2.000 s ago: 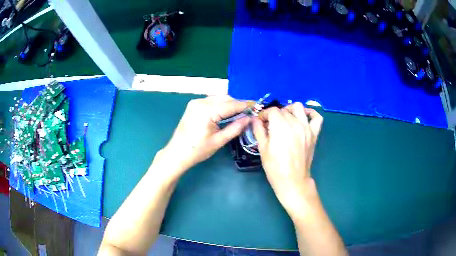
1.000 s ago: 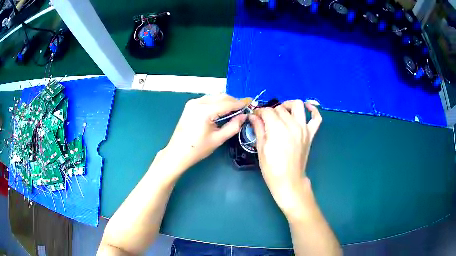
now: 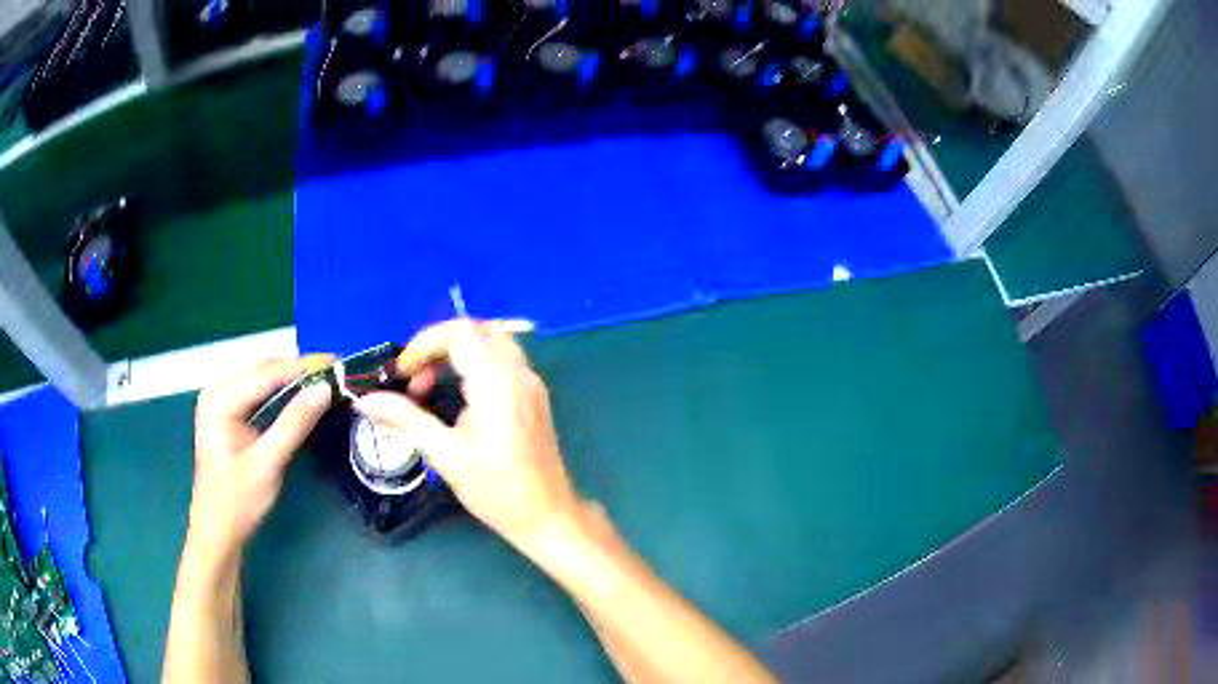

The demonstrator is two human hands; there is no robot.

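Observation:
A black speaker housing lies on the dark green bench with its round silver-white speaker facing up. My left hand pinches a narrow circuit board, seen nearly on edge above the housing. My right hand is at the board's right end, its fingertips on thin lead wires. A pale wire end sticks up beside my right fingers. The fingertips and wire ends are blurred, and my right hand hides part of the housing.
A blue sheet behind bears rows of black units with blue parts. Another unit sits on the green conveyor at left. A pile of circuit boards is cut off at the left edge. White posts stand at both sides.
The view has swung right, so hands and housing appear further left and lower. The board now shows edge-on between my hands, and my right fingers are more spread around its end.

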